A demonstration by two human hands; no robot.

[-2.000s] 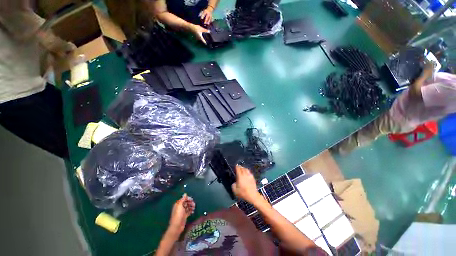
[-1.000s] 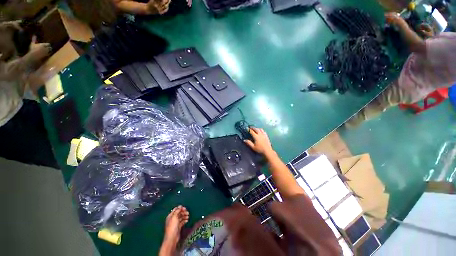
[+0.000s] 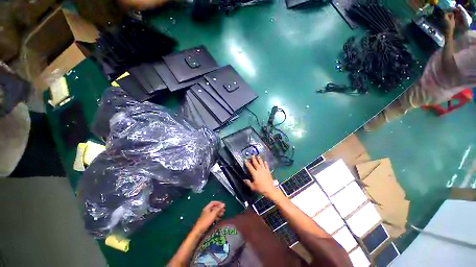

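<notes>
A black panel point(image 3: 244, 147) with a small raised centre fitting lies on top of other flat pieces in front of me, beside the large crinkled plastic bag point(image 3: 156, 143). My right hand point(image 3: 261, 176) is spread on this panel's lower part, with its fingertips by the centre fitting. Thin black cables point(image 3: 279, 136) with connectors lie loose just right of the panel. My left hand point(image 3: 212, 213) is above the green bench near my body, fingers loosely bent, with nothing visible in it.
Fanned black panels point(image 3: 231, 87) lie beyond the bag. A cable heap point(image 3: 378, 60) is at the far right, near a person's arm point(image 3: 448, 55). Gridded panels point(image 3: 296, 181) and white rectangles point(image 3: 334, 177) line the near edge. A yellow block point(image 3: 117, 243) lies left. A carton point(image 3: 57, 39) stands far left.
My right hand has moved from the loose cables onto the panel. The cables now lie spread out beside it. My left hand has moved right and slightly up.
</notes>
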